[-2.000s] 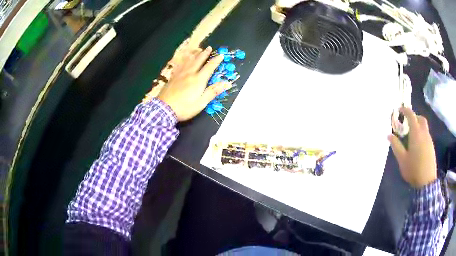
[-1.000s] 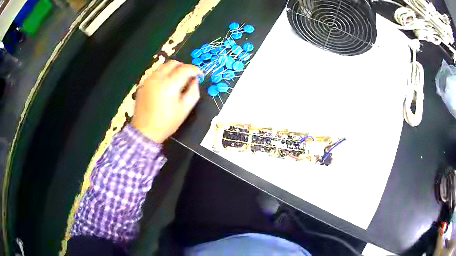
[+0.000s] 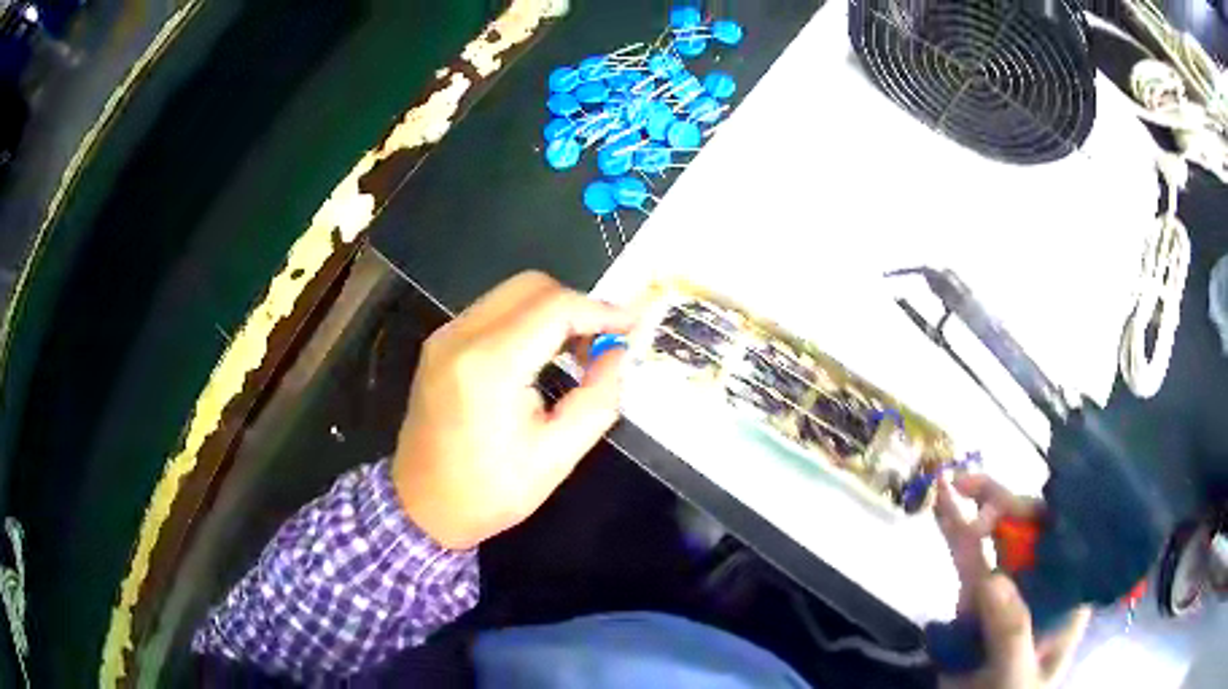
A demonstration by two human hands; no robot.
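Note:
The open power strip housing [image 3: 795, 397] lies on the white sheet, inner side up, with metal strips and black blocks inside. My left hand [image 3: 519, 404] is at its left end and pinches one blue disc [image 3: 606, 346] between thumb and fingers. My right hand [image 3: 997, 572] is at the housing's right end, around the dark soldering gun [image 3: 1098, 505] with its red-orange trigger. The gun's long nose points up and left above the sheet. Some right fingers are near the short blue wires [image 3: 929, 481]; whether they touch is unclear.
A pile of blue discs with wire legs [image 3: 653, 115] lies on the black table, left of the white sheet [image 3: 808, 229]. A round black fan [image 3: 976, 74] stands at the back. White cords [image 3: 1155, 303] lie at the right. The conveyor's chipped cream edge [image 3: 317, 249] runs along the left.
My left hand has moved from the pile to the housing with a blue disc. My right hand has come in with the soldering gun. The housing now lies more slanted in view.

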